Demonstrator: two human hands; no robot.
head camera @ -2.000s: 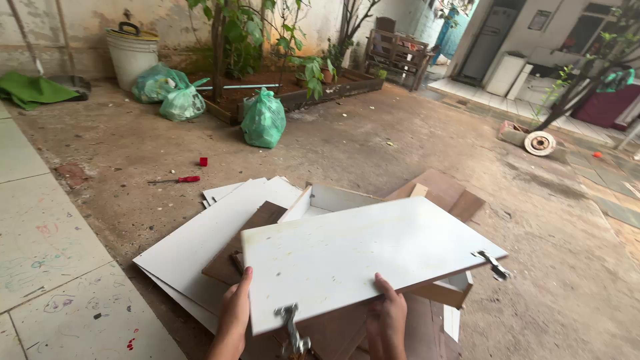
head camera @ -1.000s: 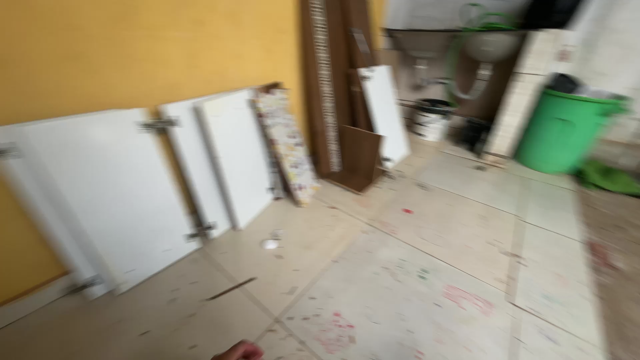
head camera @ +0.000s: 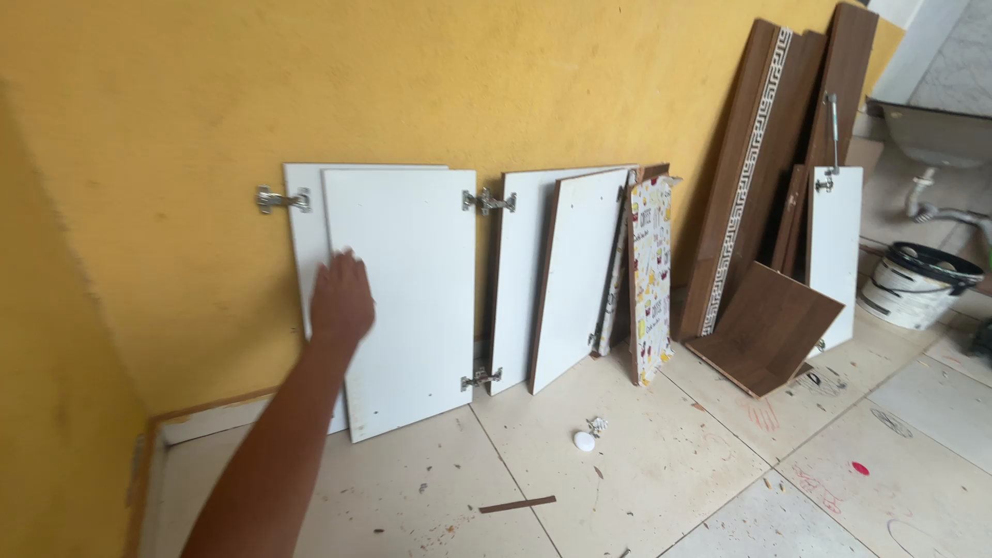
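My left hand [head camera: 342,298], slightly blurred, is over the left edge of a white cabinet door panel [head camera: 407,294]; whether it grips or only touches it is unclear. That panel leans on the yellow wall, overlapping another white panel [head camera: 304,244] behind it. Metal hinges [head camera: 283,199] stick out at the rear panel's upper left, and more hinges [head camera: 488,201] sit at the front panel's right side. To the right lean a white panel [head camera: 521,271], a brown-edged white panel [head camera: 581,271] and a narrow panel with a printed covering [head camera: 651,279]. My right hand is out of view.
Long brown boards [head camera: 736,178] lean farther right, beside a white panel with a gas strut [head camera: 835,248] and an angled brown board piece [head camera: 775,325]. A paint-marked bucket [head camera: 914,287] stands below a sink [head camera: 942,139]. A brown strip [head camera: 518,504] and a white disc [head camera: 584,441] lie on the tiles.
The view has swung from the yard to the yellow wall. Two seconds ago both hands held a white panel with hinges; now my left hand is at a leaning panel and my right hand has left view.
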